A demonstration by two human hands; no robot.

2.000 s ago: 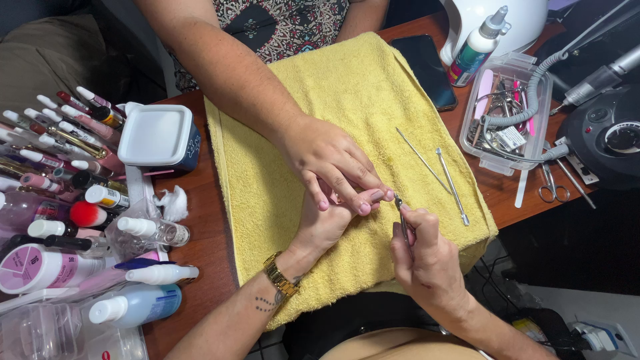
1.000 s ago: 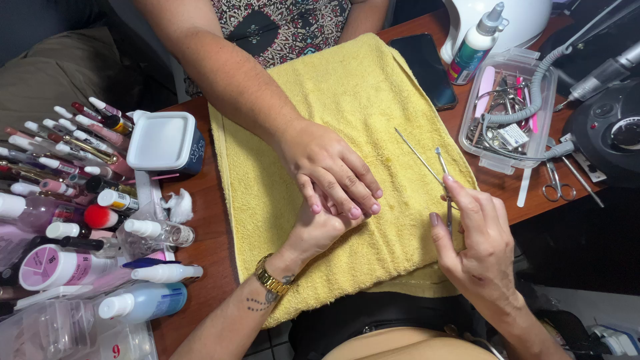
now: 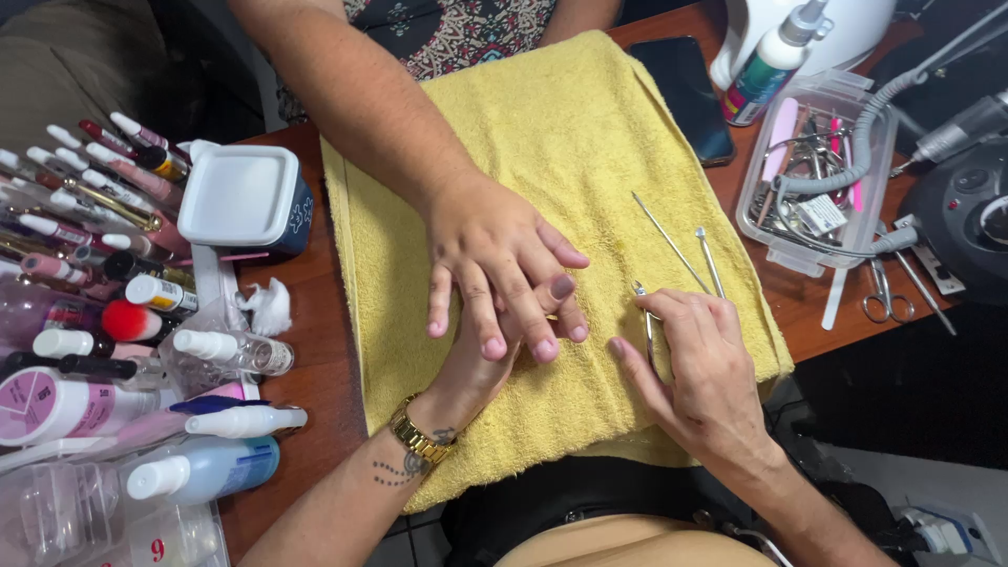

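My left hand (image 3: 480,346), with a gold watch (image 3: 420,437) at the wrist, lies under the other person's hand (image 3: 504,244), its thumb over that hand's fingers. The person's fingers are spread, palm down, above a folded yellow towel (image 3: 551,118). To the right, my right hand (image 3: 697,366) is at a pair of metal cuticle nippers (image 3: 648,323), index finger on them near the jaws and thumb apart; their handles are partly hidden. Two thin metal manicure tools, a pointed one (image 3: 669,238) and a cuticle pusher (image 3: 710,262), rest on the towel just beyond my fingers.
Nail polish bottles (image 3: 150,197), a lidded tub (image 3: 240,197), cotton (image 3: 268,307) and spray bottles crowd the left. At right are a phone (image 3: 683,98), a bottle (image 3: 768,71), a clear box of tools (image 3: 819,181), scissors (image 3: 887,295) and an electric nail drill's base (image 3: 965,205).
My right hand has moved away from the other person's fingertips, right and then slightly back left. The other person's fingers have spread, and my left thumb now shows on top of them.
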